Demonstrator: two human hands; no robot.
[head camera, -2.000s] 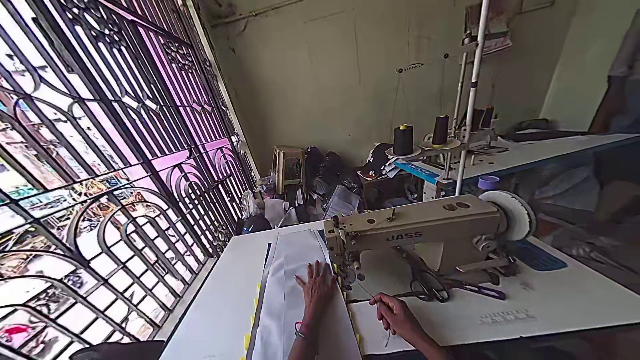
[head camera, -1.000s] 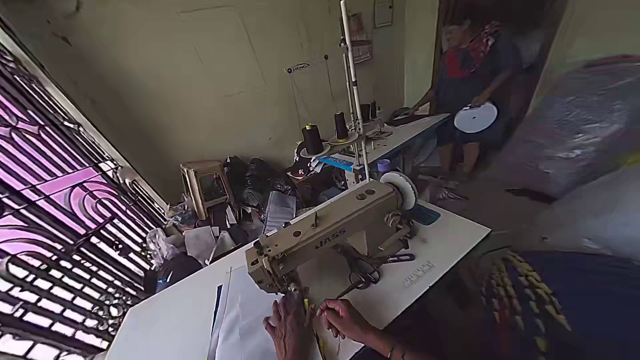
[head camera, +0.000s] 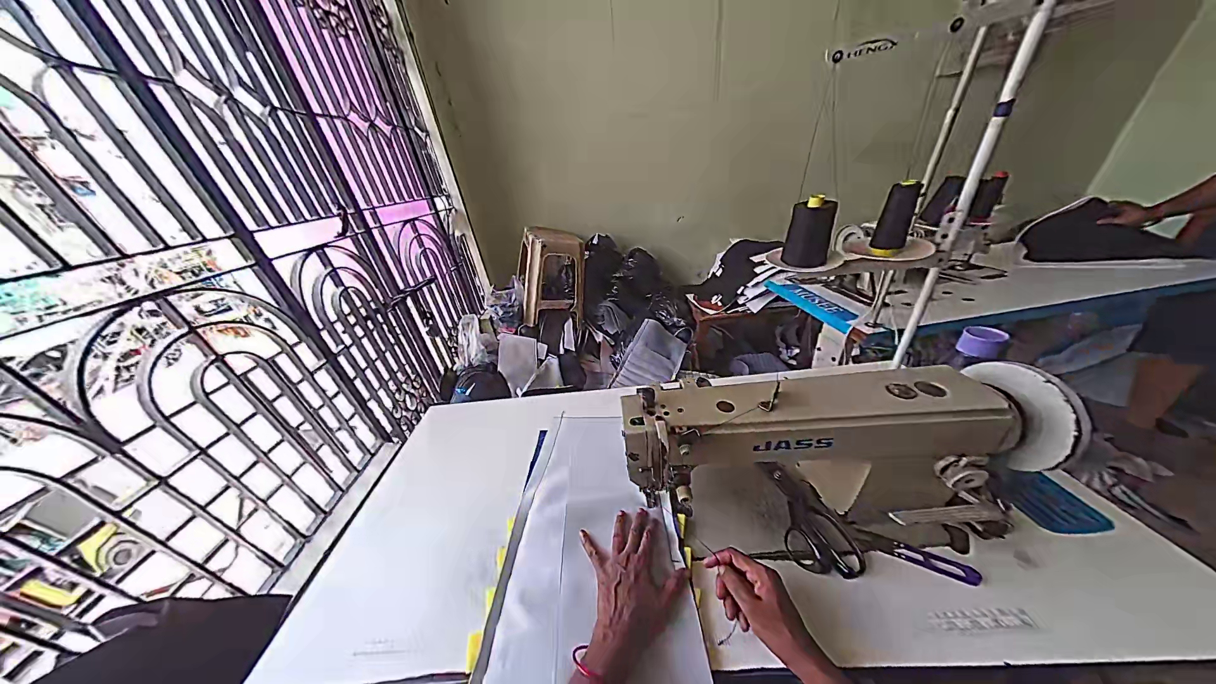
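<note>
White fabric (head camera: 551, 541) with a dark strip and yellow pieces along its edges lies on the white table under the needle area of a beige JASS sewing machine (head camera: 836, 418). My left hand (head camera: 632, 579) rests flat on the fabric, fingers spread, just in front of the presser foot (head camera: 654, 496). To the right of the fabric, my right hand (head camera: 760, 603) pinches a thin thread (head camera: 727, 632) between thumb and fingers. Black-handled scissors (head camera: 822, 537) lie beside the machine bed, with a purple-handled tool (head camera: 936, 562) next to them.
Black thread cones (head camera: 809, 233) stand on a holder behind the machine. A second sewing table (head camera: 1054, 299) is at the back right, where another person's hand (head camera: 1130, 214) touches dark fabric. A stool (head camera: 553, 275) and black bags (head camera: 627, 275) are by the wall; a metal grille (head camera: 237, 266) lines the left.
The view has swung back left after turning right. The other person, who held a white disc a second ago, now has a hand on dark fabric at the back table.
</note>
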